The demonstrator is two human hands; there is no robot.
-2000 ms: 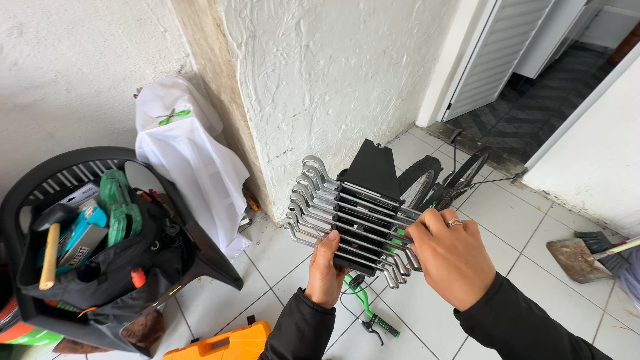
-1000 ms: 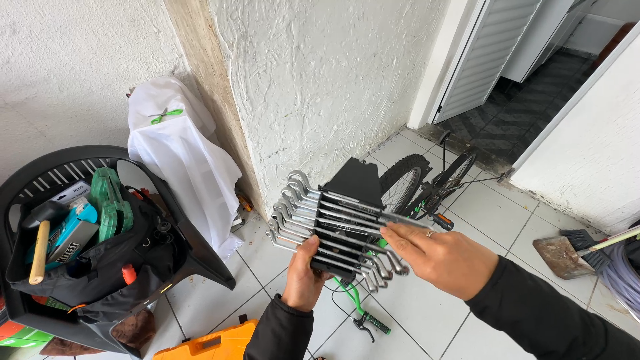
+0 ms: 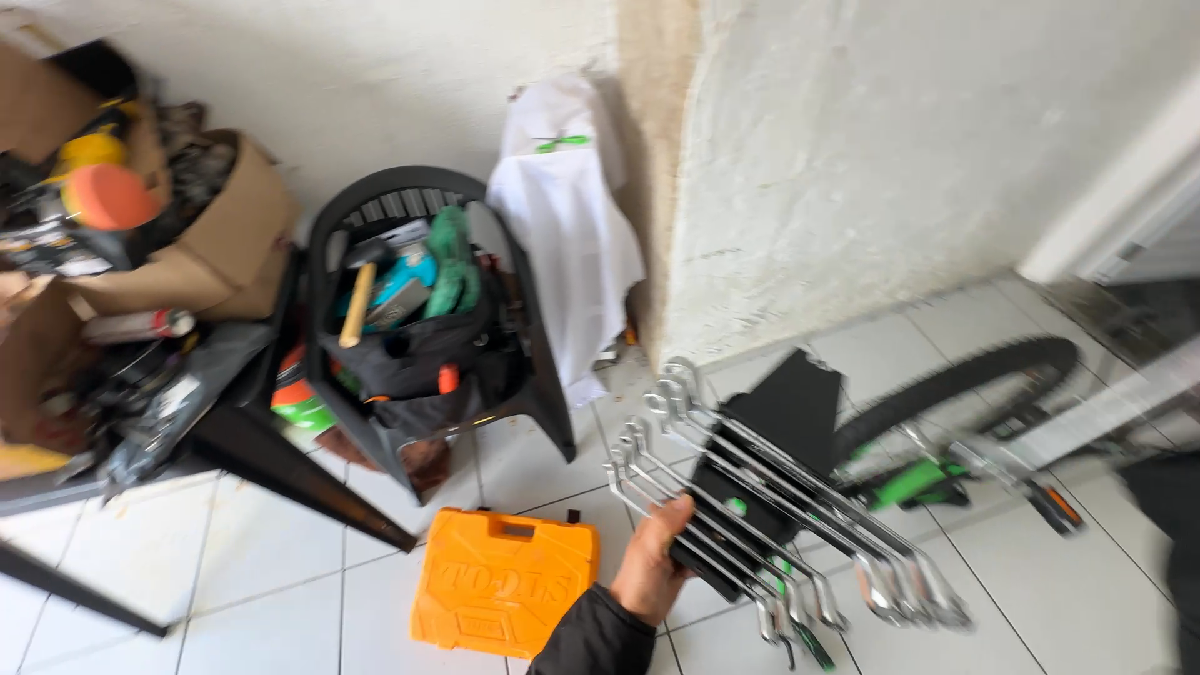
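My left hand [image 3: 656, 558] grips the lower left edge of a black plastic wrench rack [image 3: 816, 398], thumb on top. Several chrome offset ring wrenches [image 3: 778, 473] lie side by side across the rack, with a wider gap near the middle of the row. My right hand is out of view; a dark sleeve [image 3: 1162, 534] shows blurred at the right edge. A blurred metallic bar [image 3: 1106, 403] slants in from that edge, right of the rack. What holds it cannot be seen.
An orange tool case [image 3: 506, 586] lies on the tiled floor. Left stand a black plastic chair [image 3: 323, 375] with a tool bag and a table with cardboard boxes [image 3: 239, 220]. A bicycle wheel [image 3: 956, 375] lies behind the rack; white cloth [image 3: 562, 225] hangs by the wall.
The view has swung left. My right hand has left the wrenches and the frame. A gap now shows in the wrench row. My left hand still holds the rack.
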